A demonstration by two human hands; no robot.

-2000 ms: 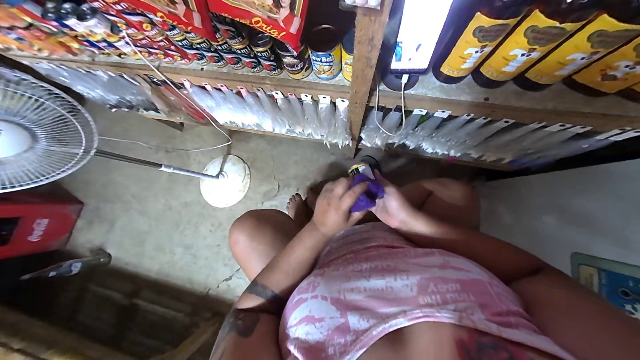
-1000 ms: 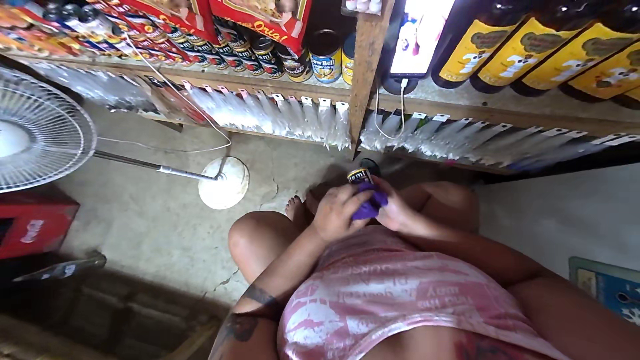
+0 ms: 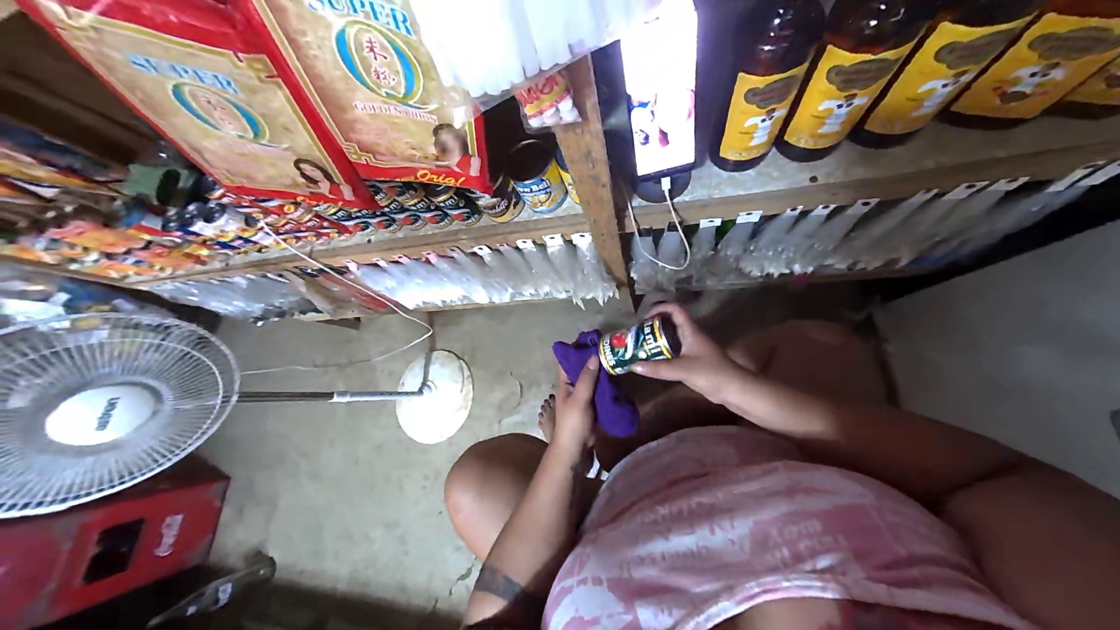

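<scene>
My right hand [image 3: 697, 354] holds a small sardine can [image 3: 641, 346] on its side, with fingers around the dark end. A purple cloth [image 3: 616, 409] is in my left hand [image 3: 578, 404], pressed against the other end of the can. The cloth hangs down past my left fingers. Both hands are above my lap, in front of the shelf.
A wooden shelf post [image 3: 598, 166] stands ahead, beside a lit phone [image 3: 662, 96] with a white cable. Brown bottles [image 3: 761, 96] line the right shelf, more cans [image 3: 535, 179] the left. Plastic packets [image 3: 499, 276] hang below. A fan [image 3: 114, 416] and a red crate [image 3: 114, 542] are left.
The hands have moved apart from their earlier clasp around the purple cloth. The can, mostly covered before, now shows plainly in my right hand. The view has tilted up somewhat.
</scene>
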